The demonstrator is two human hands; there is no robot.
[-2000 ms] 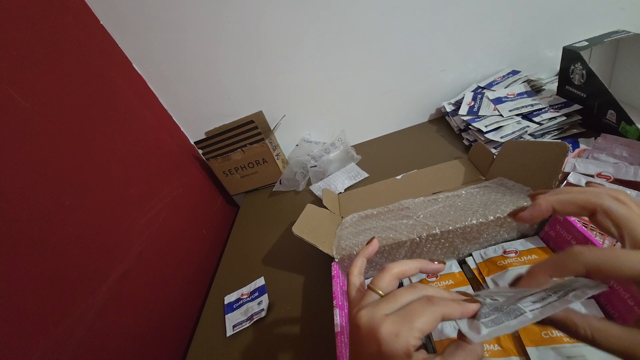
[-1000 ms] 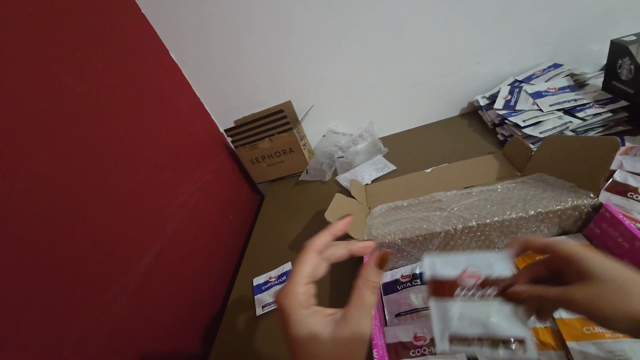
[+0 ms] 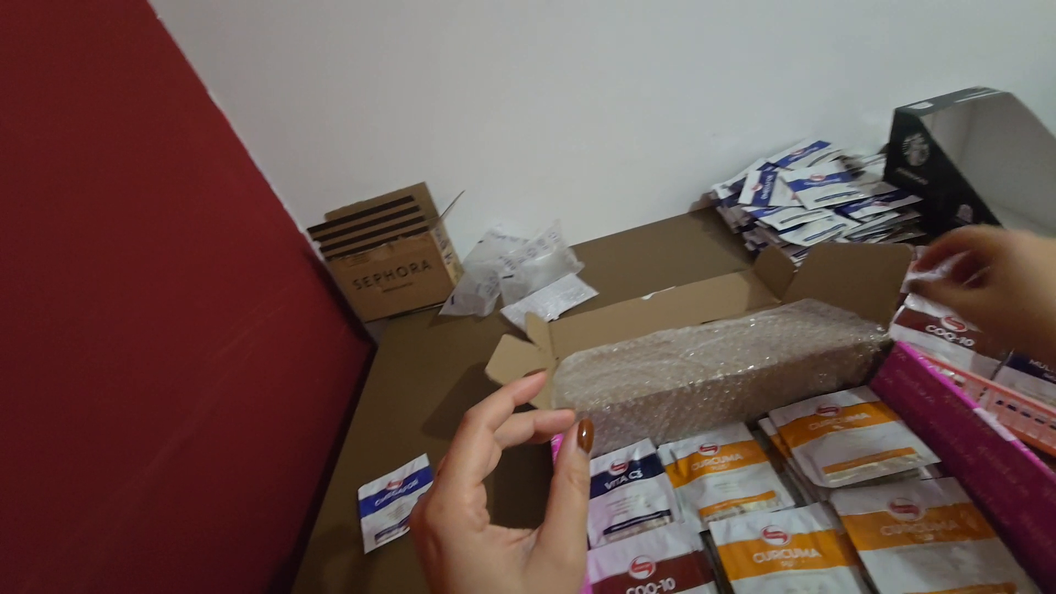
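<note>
My left hand [image 3: 511,487] is raised at the lower middle, thumb and fingers apart, with nothing between them. Behind and right of it is a pink-edged cardboard box [image 3: 965,462] holding orange-banded sachets [image 3: 784,549], a navy-banded sachet [image 3: 627,491] and a maroon-banded sachet [image 3: 652,569]. A bubble-wrapped bundle [image 3: 718,355] lies along the box's back side. At the right edge my right hand [image 3: 982,285], blurred, is over more maroon-banded sachets [image 3: 945,334] beside a pink plastic basket [image 3: 1015,404]; whether it grips one is unclear.
A blue-banded sachet [image 3: 394,503] lies alone on the brown table [image 3: 363,445]. Farther back stand a small cardboard box [image 3: 392,276], crumpled clear plastic packaging [image 3: 524,264], a pile of blue-banded sachets [image 3: 817,198] and a black open-fronted box [image 3: 932,157]. A red wall borders the left.
My right hand has moved right, away from the pink-edged box, where it held a maroon-banded sachet one second ago. My left hand, on a sachet two seconds ago, is now empty.
</note>
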